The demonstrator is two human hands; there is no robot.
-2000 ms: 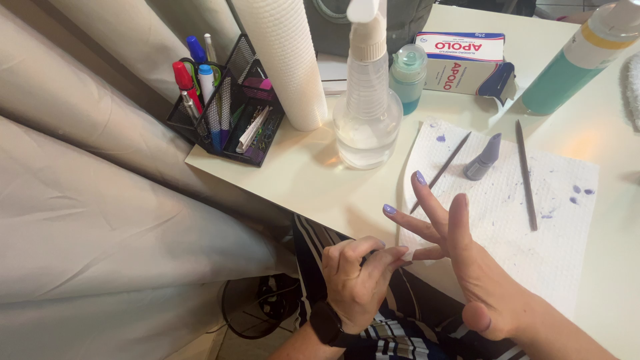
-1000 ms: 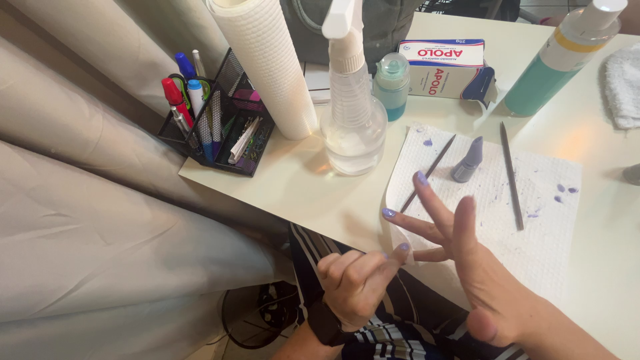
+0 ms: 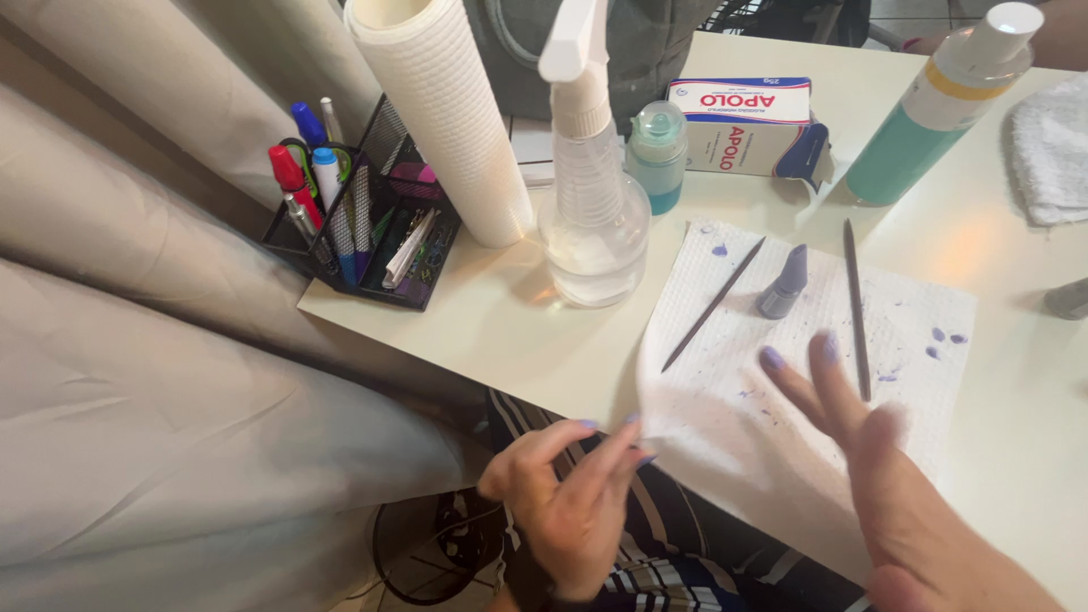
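Observation:
My left hand [image 3: 569, 501], a dark watch at its wrist, hovers by the table's front edge with lilac nails and bent, separated fingers; nothing shows in it. My right hand [image 3: 875, 459] is raised over a white paper towel sheet [image 3: 705, 408], fingers spread, holding nothing. On the sheet stands a lilac nail polish bottle [image 3: 784, 285] with a tapered cap. A dark thin stick [image 3: 712, 306] lies left of it and a dark nail file [image 3: 857, 310] lies right of it. Lilac polish smears [image 3: 937, 334] mark the paper.
Behind the sheet stand a clear spray bottle [image 3: 595, 229], a paper towel roll [image 3: 459, 127], a small teal bottle [image 3: 657, 157], an Apolo cotton box [image 3: 739, 123] and a tall teal bottle [image 3: 935, 110]. A black mesh organizer [image 3: 408, 285] holds pens. A white towel [image 3: 1050, 157] lies right.
My hands have moved apart; earlier the fingertips of my left hand were at a finger of my right hand. My right hand has shifted right.

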